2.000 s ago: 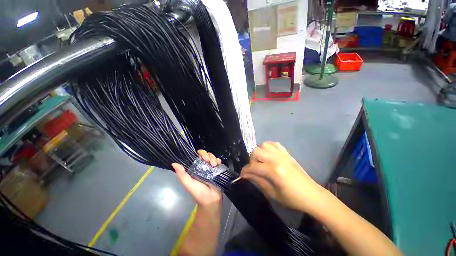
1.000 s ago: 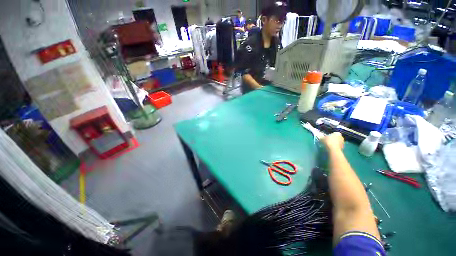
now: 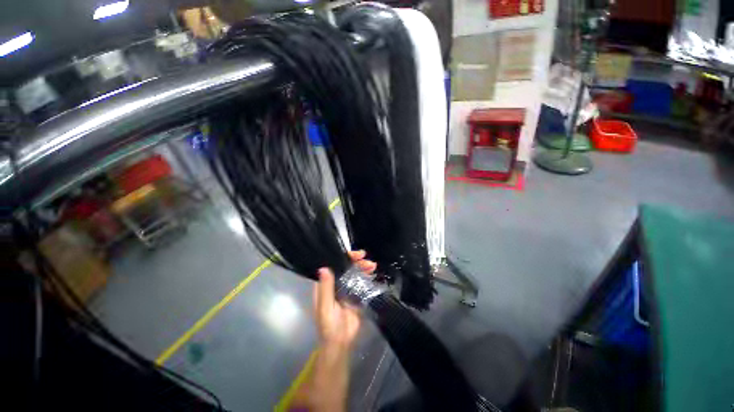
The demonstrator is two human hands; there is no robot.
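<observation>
A thick bundle of thin black cables (image 3: 265,193) hangs over a shiny metal bar (image 3: 153,100). A shiny clear wrap (image 3: 360,286) goes round the gathered bundle at the centre. My left hand (image 3: 336,310) holds the bundle at this wrap, thumb on the near side and fingertips showing behind. Below the wrap the cables run down to the right and leave the lower edge. More black cables and a white cable bundle (image 3: 431,137) hang farther along the bar. My right hand is not in view.
The green bench (image 3: 692,298) stands at the right, with a blue container (image 3: 625,310) under it. A red stool-like stand (image 3: 493,145), a green round base (image 3: 563,159) and a red crate (image 3: 613,136) are on the floor behind. A rack foot (image 3: 463,286) stands below the white cables.
The view turned from the rack to the bench, where my right hand reached near small white pieces, and back to the rack. My right hand, seen at the bundle earlier, is out of view.
</observation>
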